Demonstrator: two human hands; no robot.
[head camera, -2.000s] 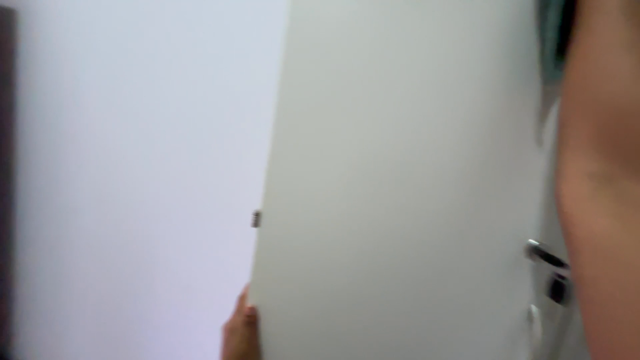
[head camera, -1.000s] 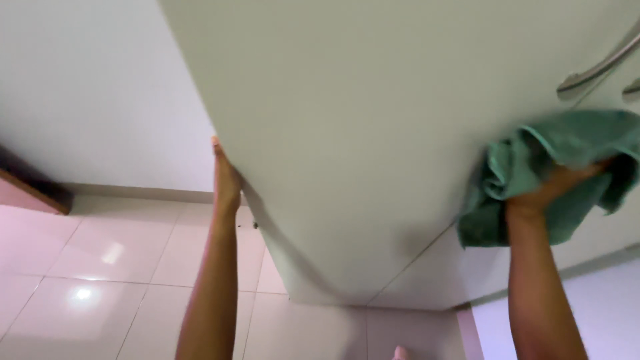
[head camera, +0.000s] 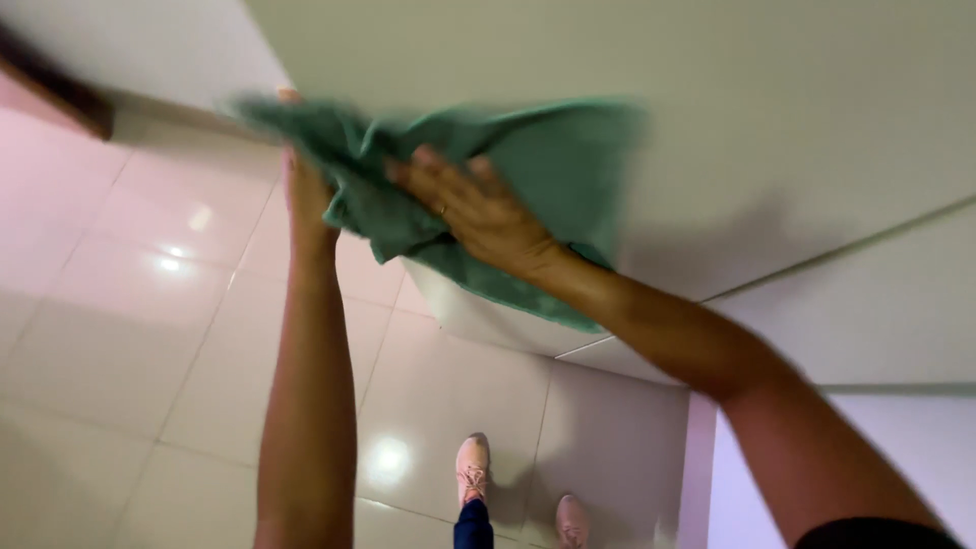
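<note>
A green cloth (head camera: 564, 168) lies spread against the pale front panel (head camera: 762, 114) of a cabinet, blurred at its edges. My right hand (head camera: 480, 213) presses flat on it, fingers pointing up and left, a ring on one finger. My left hand (head camera: 309, 191) is at the panel's left edge, its fingers partly behind the cloth's left end; how they grip the edge is mostly hidden.
Below is a glossy tiled floor (head camera: 305, 343), where my two pink shoes (head camera: 473, 465) stand. A dark wooden piece of furniture (head camera: 91, 114) is at the upper left, near a white wall (head camera: 175, 46). Another white surface (head camera: 839, 465) is at the lower right.
My right hand has moved left across the panel with the green cloth, from below the handle to beside my left hand. My left hand stays at the panel's edge. The view has tilted down.
</note>
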